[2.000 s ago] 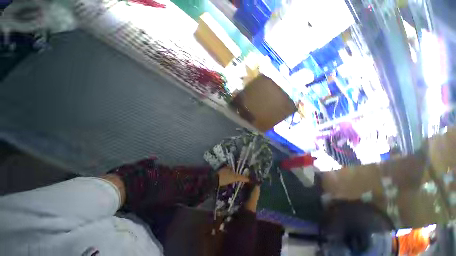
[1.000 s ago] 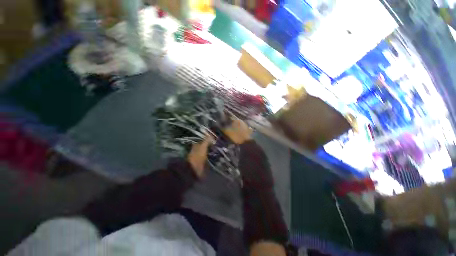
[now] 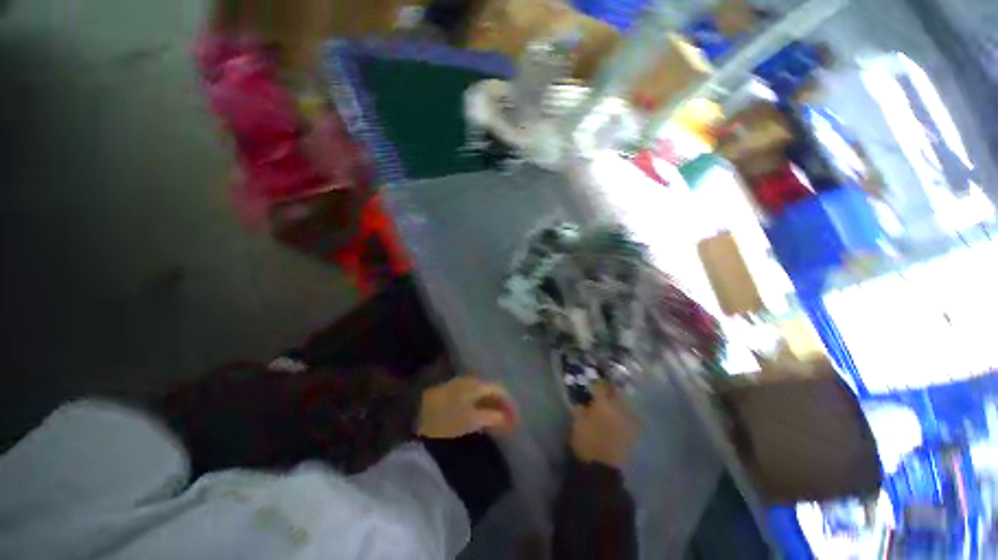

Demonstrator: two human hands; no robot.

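A tangled pile of cable assemblies (image 3: 596, 290), with grey-white tabs, pale stalks and dark, white-tipped ends, lies on the grey mat (image 3: 460, 246) in the middle. My right hand (image 3: 605, 427) is bare and touches the dark, white-tipped ends at the near side of the pile; blur hides whether its fingers are closed on them. My left hand (image 3: 467, 408) is bare, at the mat's near-left edge, apart from the pile, with its fingers loosely curled and nothing visible in it.
An open brown carton (image 3: 804, 427) stands right of the mat. A red tangle (image 3: 689, 317) lies between pile and bright white area. A white roll (image 3: 498, 115) and a clear bottle (image 3: 542, 82) stand at the far end. A pink item (image 3: 257, 115) is beyond the bench's left edge.
The view has swung left, showing more floor and the bench's far end. My left hand has come off the pile toward the mat edge. My right hand has moved to the pile's near end.
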